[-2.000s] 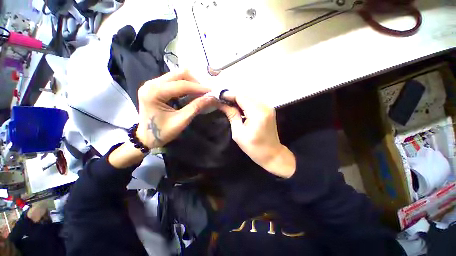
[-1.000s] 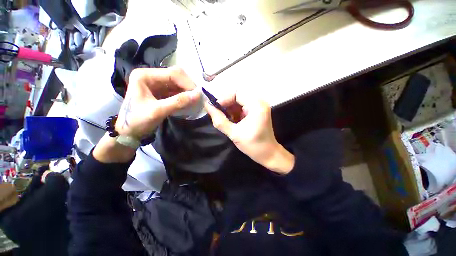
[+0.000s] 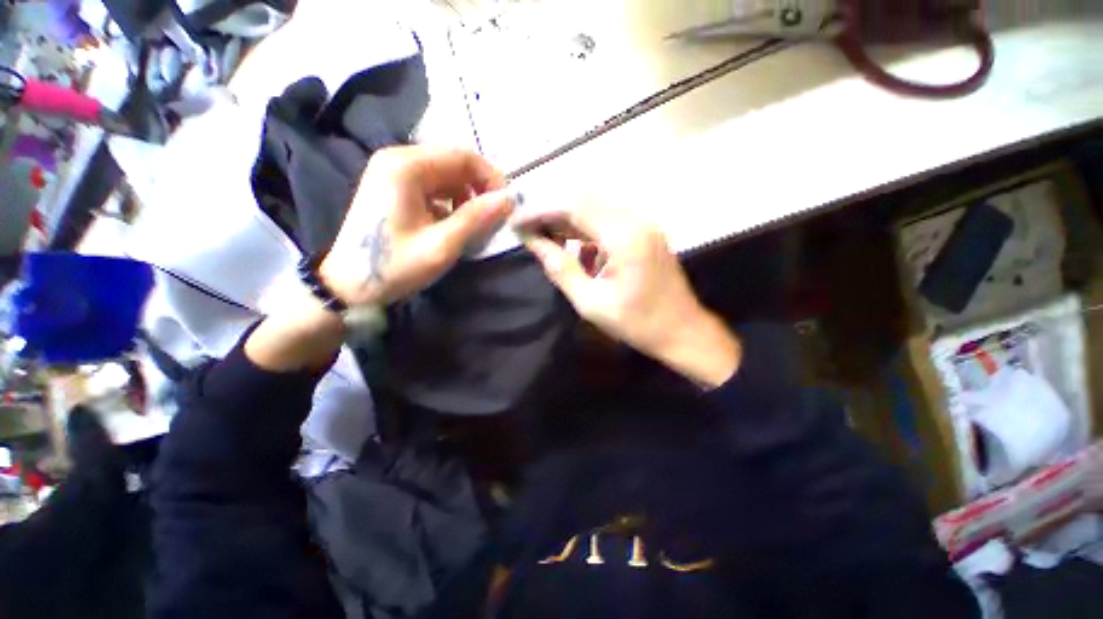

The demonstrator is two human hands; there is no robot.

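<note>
Dark shell fabric hangs below my hands over the lap, with a pale fabric piece at its top edge between my fingers. My left hand pinches the pale piece between thumb and fingers. My right hand is just right of it, fingers curled together at the cloth's edge; a small dark thing shows between its fingertips, too blurred to make out. More dark cloth lies bunched behind my left hand.
Shears with dark red handles lie on the cream machine table at upper right. A blue bin is at left, beside pale fabric. An open box with a dark block is at right.
The dark tool that stuck out between my right fingertips a second ago is now mostly hidden. My left hand has moved slightly right, and the hands are closer together.
</note>
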